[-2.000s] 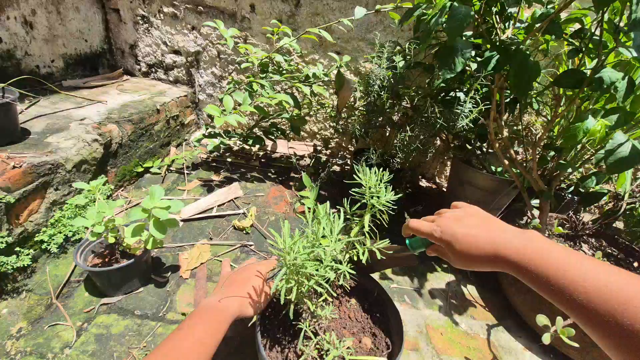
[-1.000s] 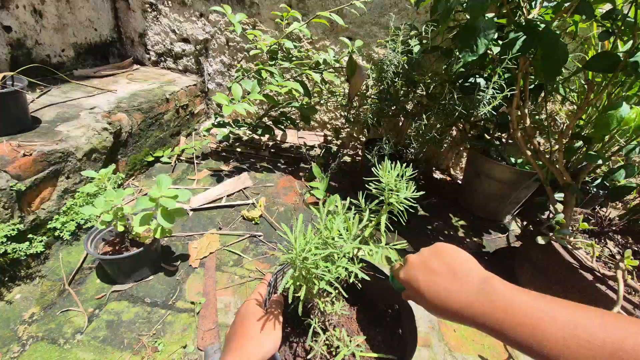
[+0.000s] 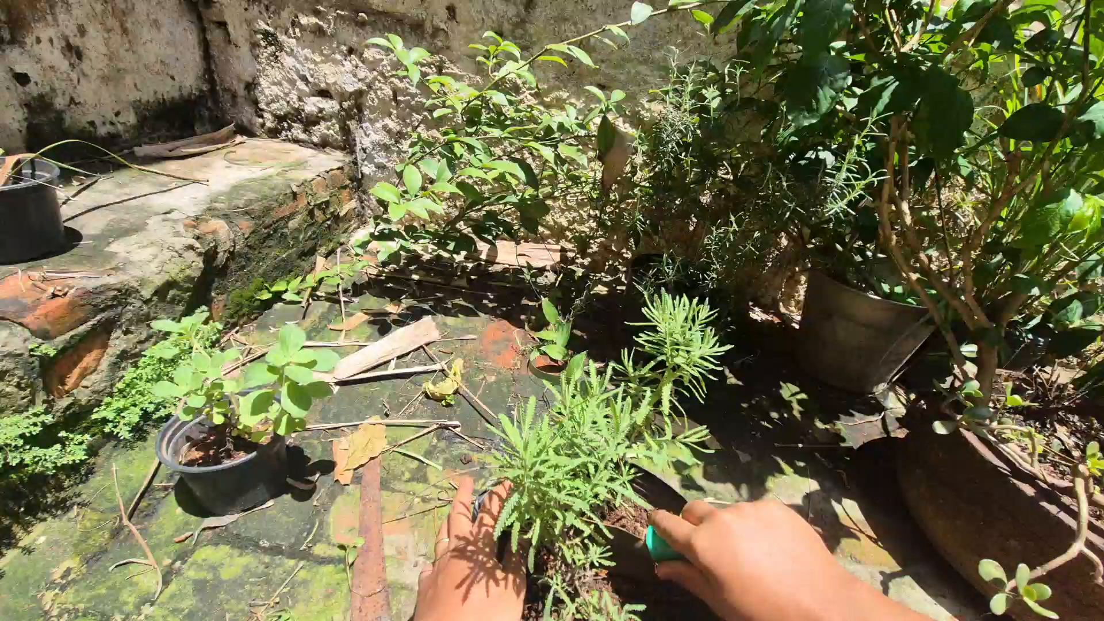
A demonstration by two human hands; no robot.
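A lavender-like plant [image 3: 573,448] with narrow toothed leaves grows in a dark round pot [image 3: 660,492] at the bottom centre. My left hand [image 3: 474,552] lies against the pot's left rim, its fingers apart and partly under the leaves. In my right hand [image 3: 750,552] is a tool with a green handle [image 3: 661,545], held over the right side of the pot. The tool's working end is hidden, so its kind cannot be told. Brown soil [image 3: 625,519] shows between the stems and the tool.
At the left stands a small black pot [image 3: 228,483] with a round-leaved plant. Another black pot [image 3: 30,211] sits on the mossy ledge [image 3: 259,164]. A grey pot [image 3: 858,332] and a large brown planter [image 3: 992,509] stand right. A rusty metal bar [image 3: 371,552] lies left of my left hand.
My right hand has come down and in from beside the plant to the pot's soil, with the green handle still in it. My left hand stays at the pot's left side.
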